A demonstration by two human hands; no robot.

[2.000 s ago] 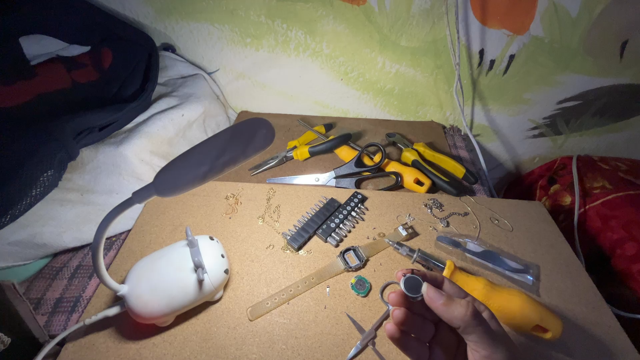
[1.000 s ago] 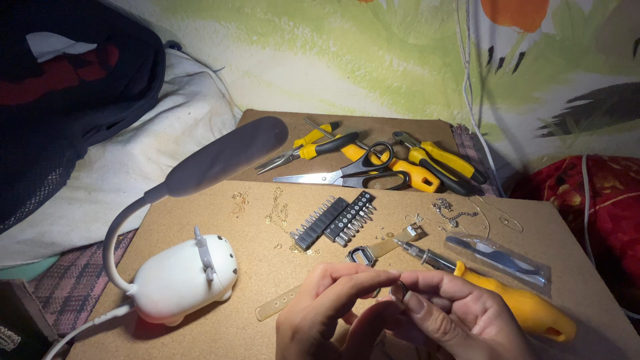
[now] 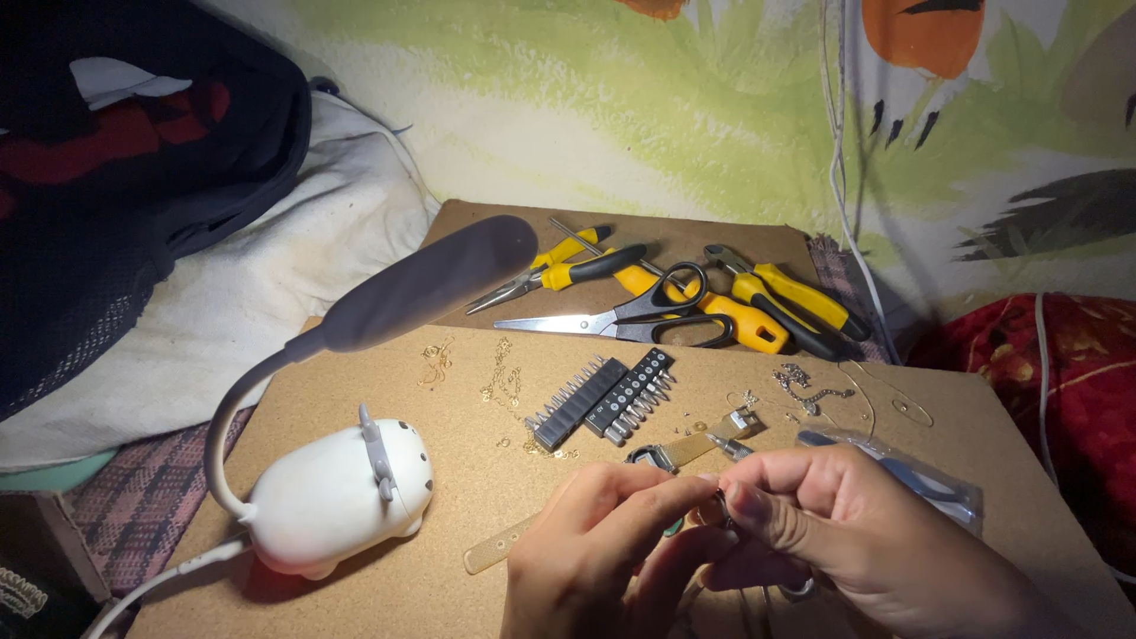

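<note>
My left hand (image 3: pixel 612 550) and my right hand (image 3: pixel 825 524) meet at the lower right, their fingertips together around a small round metal watch part (image 3: pixel 713 508). Fingers hide much of it. Behind them a watch case (image 3: pixel 652 456) lies on its translucent strap (image 3: pixel 697 446), partly covered by my left hand. The tip of a screwdriver (image 3: pixel 729 445) shows above my right hand, which hides its handle. A bit of a green part (image 3: pixel 674 527) peeks out between the hands. Below my right hand, metal loops of a tool (image 3: pixel 796 588) show in part.
Two bit holders (image 3: pixel 581 404) (image 3: pixel 632 397) lie mid-board. Behind are black-handled scissors (image 3: pixel 612 325), needle-nose pliers (image 3: pixel 555 271), cutters (image 3: pixel 785 297) and a yellow-handled screwdriver (image 3: pixel 741 321). Fine chains (image 3: pixel 501 373) (image 3: pixel 809 390) lie about. A white animal-shaped lamp (image 3: pixel 342 497) stands left. A plastic-wrapped tool (image 3: pixel 923 484) lies right.
Two seconds ago only my right hand showed, holding a round metal part up. My left hand has since come in and joined it. Both now cover the yellow screwdriver handle more than a second ago.
</note>
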